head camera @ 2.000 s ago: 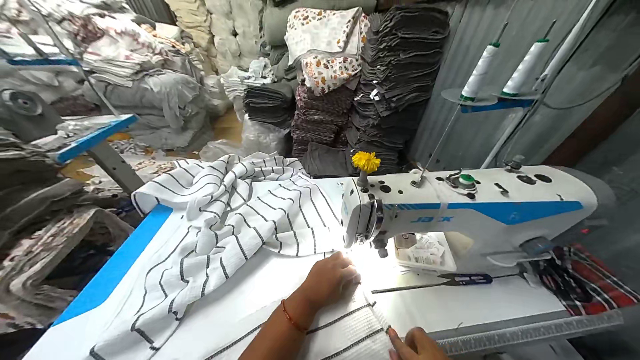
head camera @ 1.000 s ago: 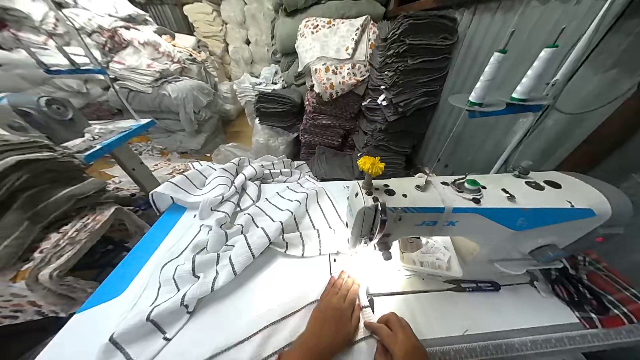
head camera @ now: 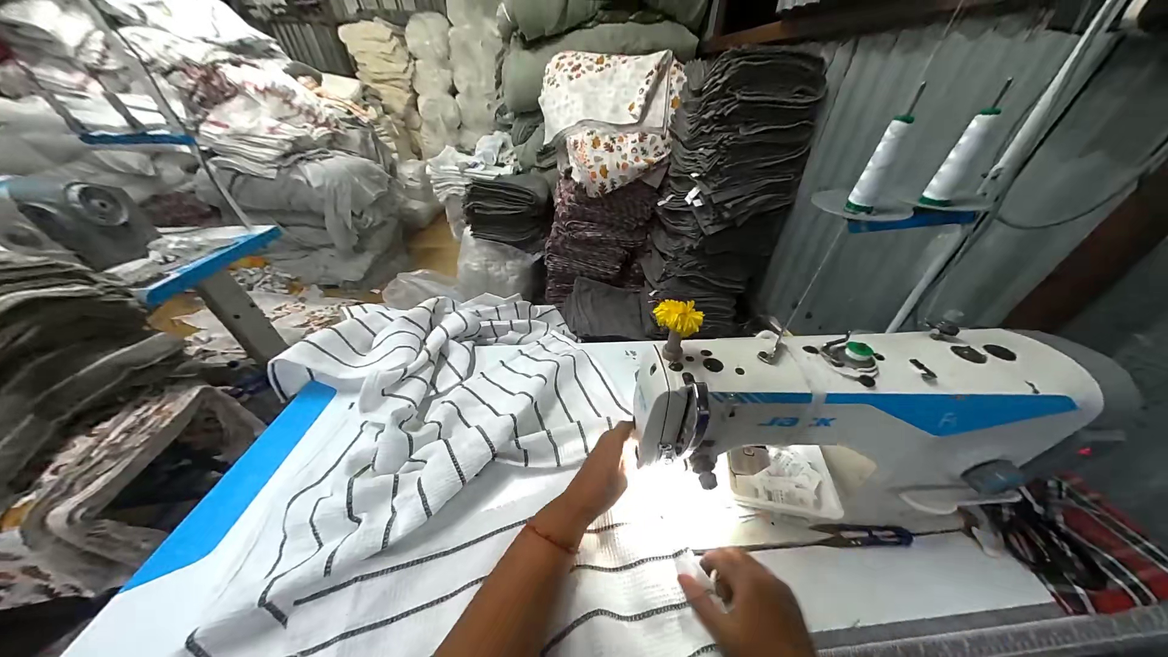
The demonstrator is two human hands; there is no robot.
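White cloth with dark stripes (head camera: 438, 429) lies bunched on the left of the sewing table and runs flat toward the front. A white and blue Jack sewing machine (head camera: 867, 401) stands to its right, its lamp glaring over the needle area, so the needle is hidden. My left hand (head camera: 602, 474) reaches to the left side of the machine head, over the cloth; its fingertips are partly hidden there. My right hand (head camera: 744, 598) pinches the cloth's edge between thumb and fingers, in front of the needle area. Thread snips with dark blue handles (head camera: 862, 536) lie right of it.
A white plastic tray (head camera: 789, 484) with small labels sits behind the machine arm. Two thread cones (head camera: 881, 164) stand on a holder at the right. Folded dark cloth stacks (head camera: 739, 164) rise behind the table. Red plaid cloth (head camera: 1104, 538) and black cords lie at the right edge.
My left hand has moved away from my right hand, forward to the machine head. My right hand still holds the cloth's edge.
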